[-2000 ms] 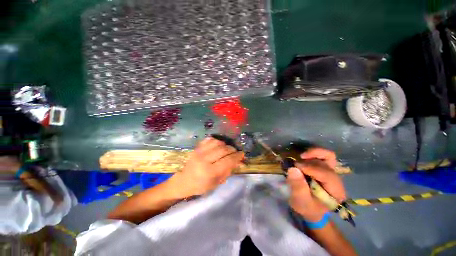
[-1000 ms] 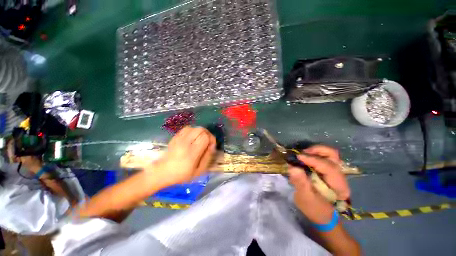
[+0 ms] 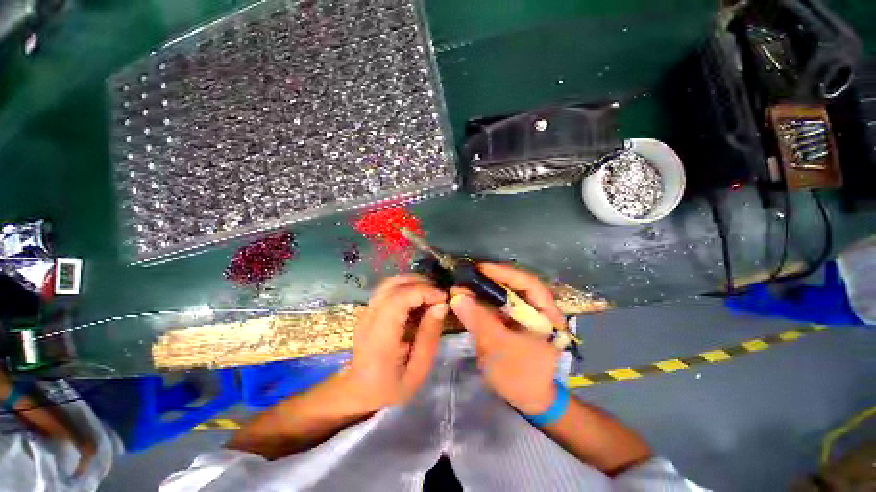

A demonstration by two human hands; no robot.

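Observation:
My right hand (image 3: 514, 351) holds the soldering iron (image 3: 523, 314) by its black and yellow handle. Its thin metal tip points up and left, over the edge of the bright red parts (image 3: 386, 227). My left hand (image 3: 392, 332) is beside it, fingers bent, its fingertips close to my right hand's fingertips. Anything pinched between them is too small or hidden to make out. Dark red parts (image 3: 261, 258) lie in a heap to the left. The clear blister tray (image 3: 288, 125) holds rows of shiny round units.
A worn wooden strip (image 3: 255, 336) runs along the bench edge under my hands. A dark case (image 3: 538, 149) and a white cup (image 3: 669, 173) of silvery bits are to the right. A small brown box (image 3: 807, 146) is farther right. Another person's arm (image 3: 48, 423) shows at lower left.
The view has shifted right. My left hand has come back in beside my right hand, and the iron's tip now lies over the bright red parts. The round unit seen earlier on the bench edge no longer shows.

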